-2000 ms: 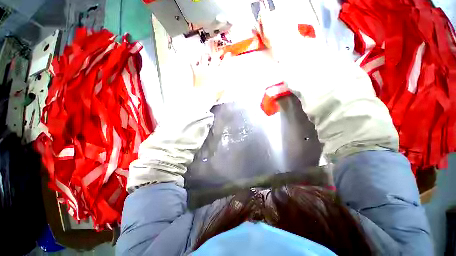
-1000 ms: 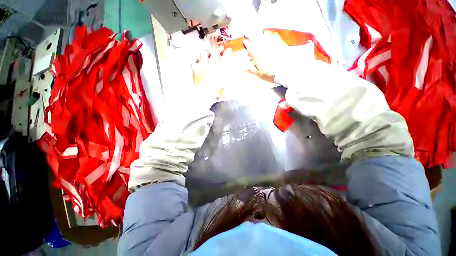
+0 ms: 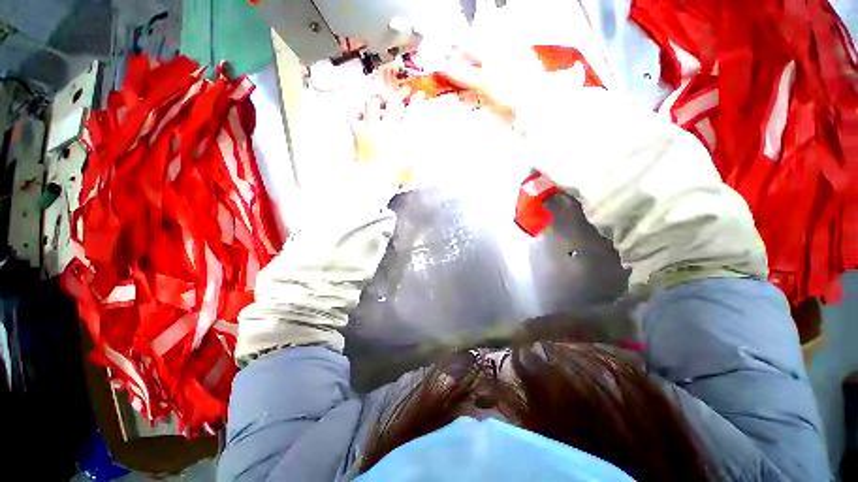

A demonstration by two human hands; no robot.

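A red strip (image 3: 432, 83) shows orange under the lamp, at the needle area below the white sewing machine head (image 3: 353, 24). My left hand (image 3: 373, 118) is overexposed, its fingers just left of and below the strip. My right hand (image 3: 478, 83) is bent over the strip from the right, its fingertips at the strip. Glare hides the exact grip of both hands. Another red piece (image 3: 568, 61) shows beyond my right wrist. A red strip end with a pale stripe (image 3: 534, 204) hangs over the metal plate beside my right sleeve.
A large heap of red strips (image 3: 160, 235) lies left of my left arm, over a cardboard box (image 3: 150, 452). Another red heap (image 3: 790, 141) hangs at the right. The shiny metal table plate (image 3: 442, 282) lies between my forearms. Other machine parts stand at the far left.
My right hand has moved up and left toward the needle area since one second ago. The red piece beyond my right wrist shows less. My left hand has barely moved.
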